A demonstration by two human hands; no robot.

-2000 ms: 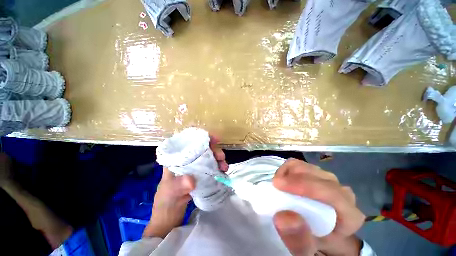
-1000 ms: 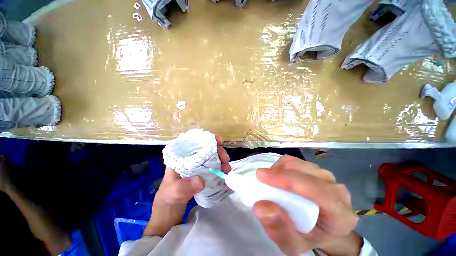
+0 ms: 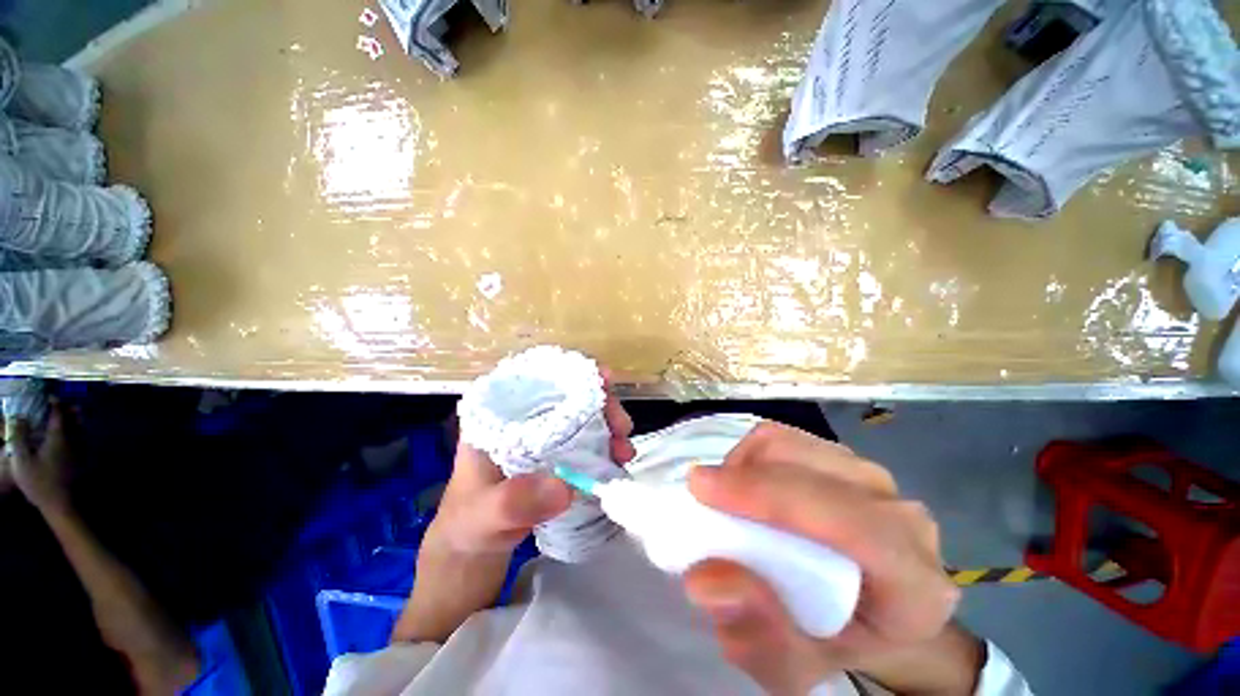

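Note:
My left hand [image 3: 496,510] holds a pale grey-white garment tube [image 3: 581,528] upright over my lap, with its thick white ruffled cuff [image 3: 533,408] facing up. The fingers wrap behind the tube and the thumb lies on its front. My right hand [image 3: 843,544] holds a white glue bottle [image 3: 734,544], tilted to the left. Its thin teal nozzle tip is at the tube just under the cuff; whether it touches cannot be told. Another striped pale cloth piece [image 3: 694,449] shows behind the bottle, partly hidden by my right hand.
Grey tubes [image 3: 82,306] lie stacked at the table's left. More tubes [image 3: 870,82] lie along the far side. White bottles [image 3: 1210,272] are at the right end. The film-covered table [image 3: 544,204] has a near edge beyond my hands. Red stool [image 3: 1142,544], blue crate [image 3: 360,619], another person's arm [image 3: 95,571] at left.
The tube in my left hand has shifted slightly right and turned more upright. The bottle has moved left, its nozzle now nearer the cuff. The other person's hand has come into view at left.

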